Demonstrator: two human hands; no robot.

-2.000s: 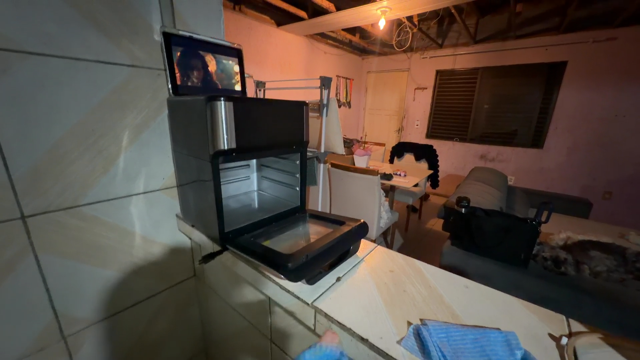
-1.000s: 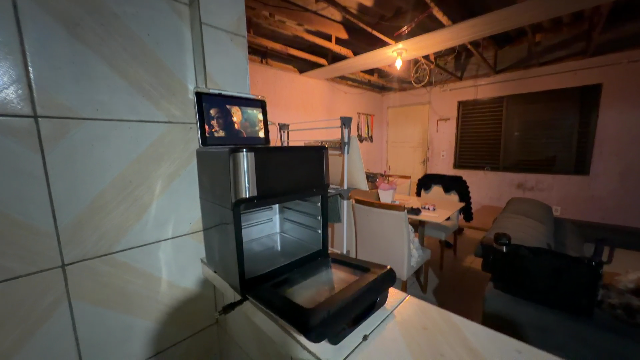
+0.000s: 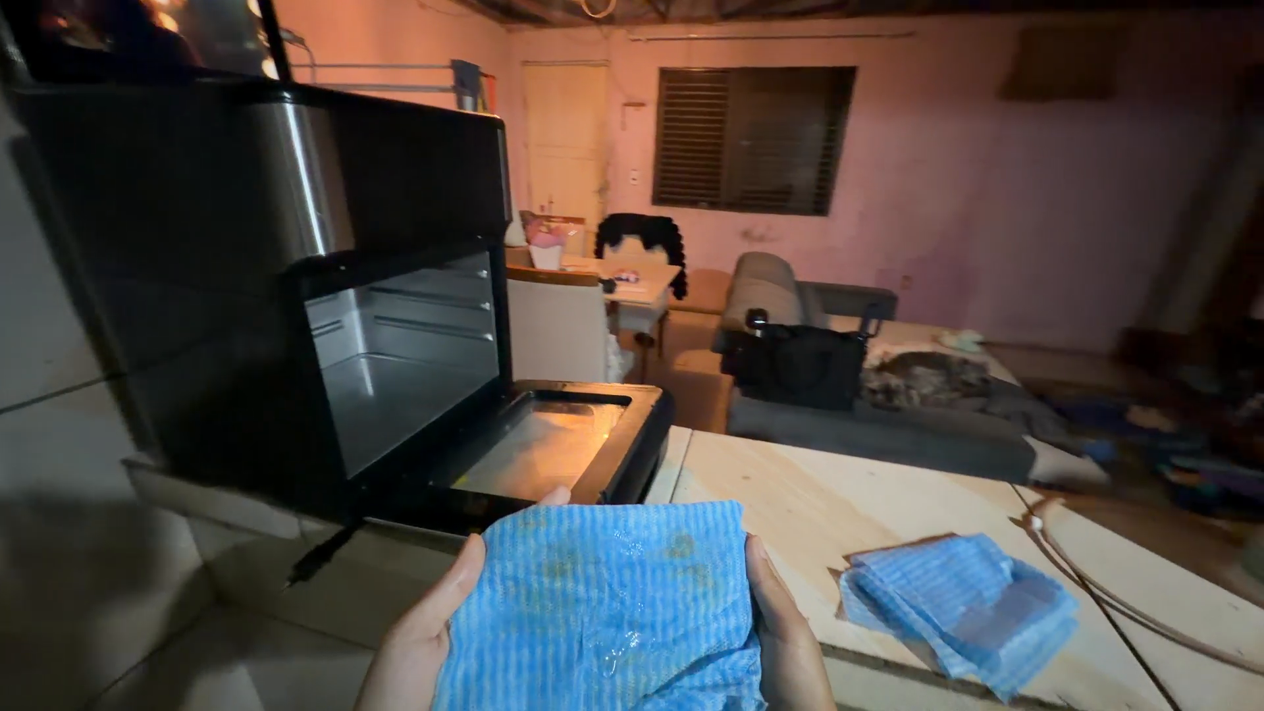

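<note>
A wet blue striped cleaning cloth [image 3: 602, 602] with brownish stains is spread between my two hands, low in the view. My left hand [image 3: 425, 622] grips its left edge and my right hand [image 3: 785, 632] its right edge. Just beyond the cloth stands a black countertop oven [image 3: 197, 257], its glass door [image 3: 543, 444] lowered and its metal interior bare. Another blue striped cloth [image 3: 963, 607], folded, lies on the tiled counter to the right.
The tiled counter [image 3: 760, 494] runs to the right, with a thin cable or cord [image 3: 1106, 592] near its far end. A power plug [image 3: 306, 568] hangs over the edge below the oven. A tablet [image 3: 148, 35] stands on top of the oven. Behind are a table, chairs and a sofa [image 3: 849, 425].
Both hands have come into view with a blue cloth held between them. The view has moved closer to the oven and turned right.
</note>
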